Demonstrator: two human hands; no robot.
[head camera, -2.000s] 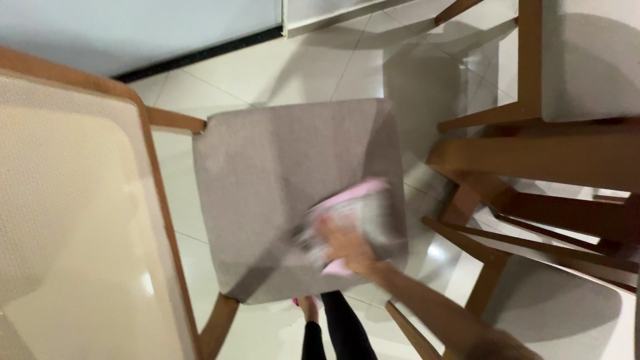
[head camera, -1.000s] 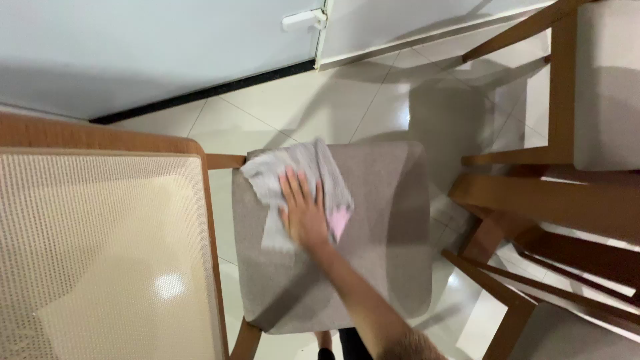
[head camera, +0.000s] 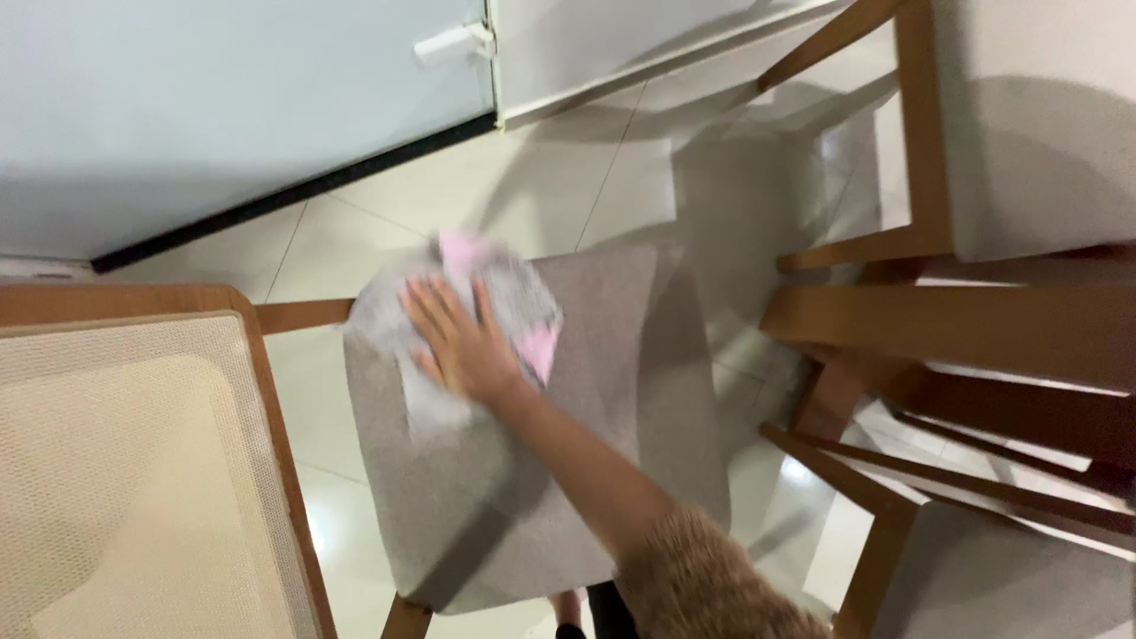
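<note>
My right hand (head camera: 466, 346) presses a grey cloth with pink parts (head camera: 524, 302) onto the upper left corner of a chair's grey-beige upholstered seat (head camera: 595, 417). Its fingers are spread over the cloth, which is bunched and blurred at its edges. The forearm, in a fuzzy brown sleeve, crosses the seat from the lower right. My left hand is out of view.
The chair's wooden backrest with pale woven mesh (head camera: 133, 479) fills the lower left. A glossy panel with a black bottom edge (head camera: 302, 191) stands behind. More wooden chairs (head camera: 923, 133) and a thick wooden beam (head camera: 941, 333) are at right. Feet show below the seat.
My right hand and the cloth have gone from the seat's lower right part to its upper left corner. Since one second ago the cloth has become more bunched.
</note>
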